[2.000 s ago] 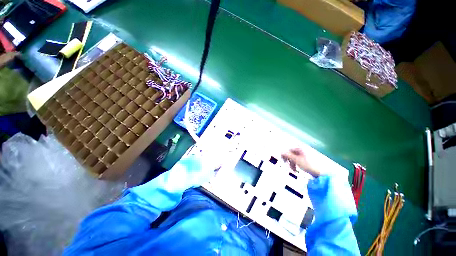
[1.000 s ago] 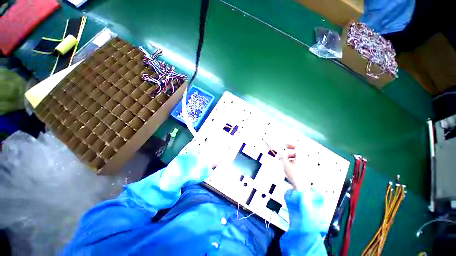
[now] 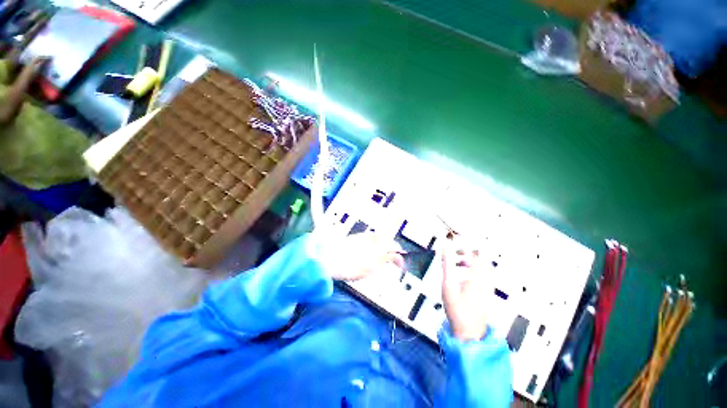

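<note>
The white cut-out metal panel (image 3: 542, 279) lies tilted across the bench edge, partly over the lap. My left hand (image 3: 360, 261) is over its left part, fingertips at the large square opening; glare washes it out, and whether it holds anything cannot be told. My right hand (image 3: 464, 283) is over the middle of the panel, right of that opening, fingers bent together. A thin, short line shows just above its fingertips; whether it is held cannot be told. A pale narrow strip (image 3: 320, 151) stands up beside the blue screw tray (image 3: 343, 159).
A brown divider box (image 3: 239, 227) with wire harnesses (image 3: 279, 119) stands left, above crumpled clear bags (image 3: 96, 295). Red leads (image 3: 606, 311) and orange-yellow leads (image 3: 663, 343) lie right. A carton of wires (image 3: 622, 68) stands far right. Another person's arm (image 3: 20, 92) shows far left.
The view has shifted. My left hand has moved right to the large opening. My right hand remains over the panel's middle. The black hanging cord is gone from view, and the pale strip now reaches higher.
</note>
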